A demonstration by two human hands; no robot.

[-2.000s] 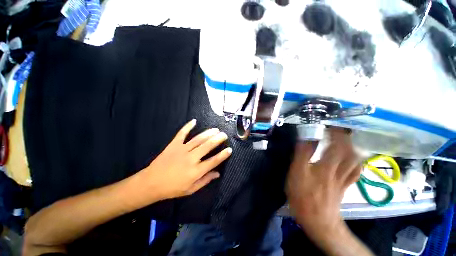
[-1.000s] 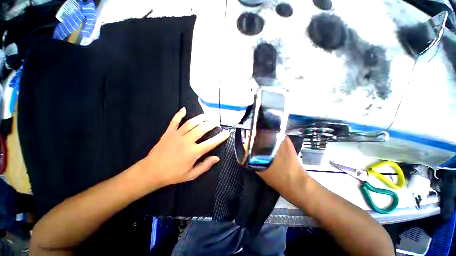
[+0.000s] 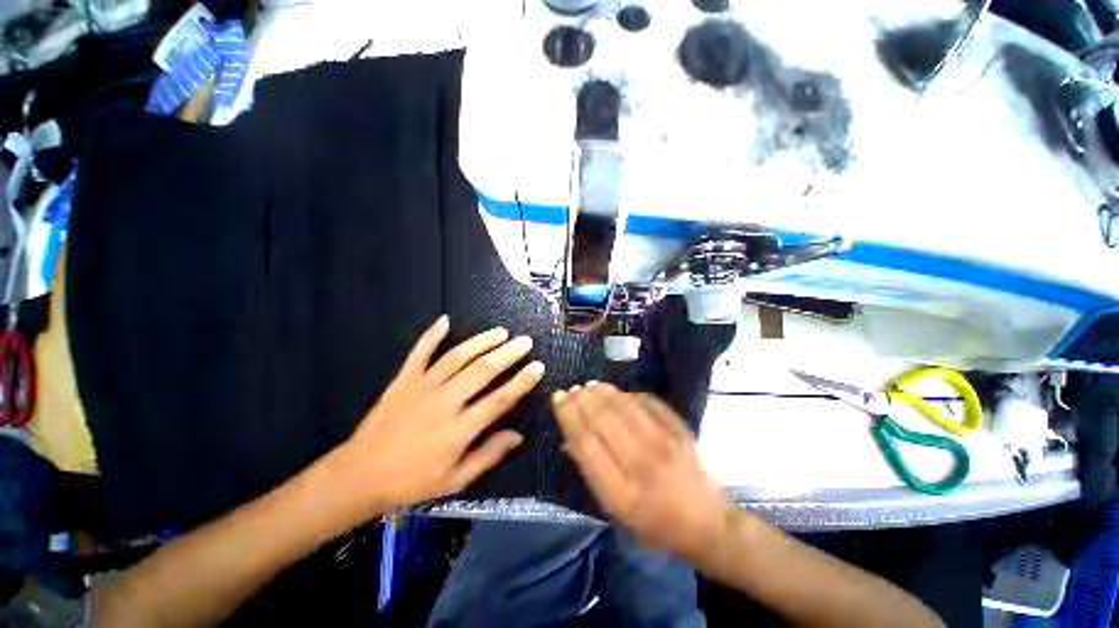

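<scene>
A large black garment panel (image 3: 270, 270) lies flat on the white table, left of and under the needle end of the white sewing machine (image 3: 785, 147). Its part near the needle shows a fine pinstriped face. My left hand (image 3: 430, 423) lies flat on the panel, fingers spread, just left of and below the needle area. My right hand (image 3: 644, 466) rests on the cloth right beside it, fingertips together at the pinstriped part; whether it pinches the cloth is hidden. The shiny take-up lever guard (image 3: 595, 227) covers part of the needle area.
Scissors with yellow and green handles (image 3: 926, 448) lie open on the table right of the needle. The tension assembly (image 3: 718, 264) sticks out from the machine face. Red-handled scissors (image 3: 15, 374) and a blue-white printed strip (image 3: 203, 68) are at the left. A dark plate shows under the arm.
My right hand has moved from beneath the tension assembly, past the lever guard, to the cloth beside my left hand. My left hand stays flat, slightly lower. The view has shifted a little.
</scene>
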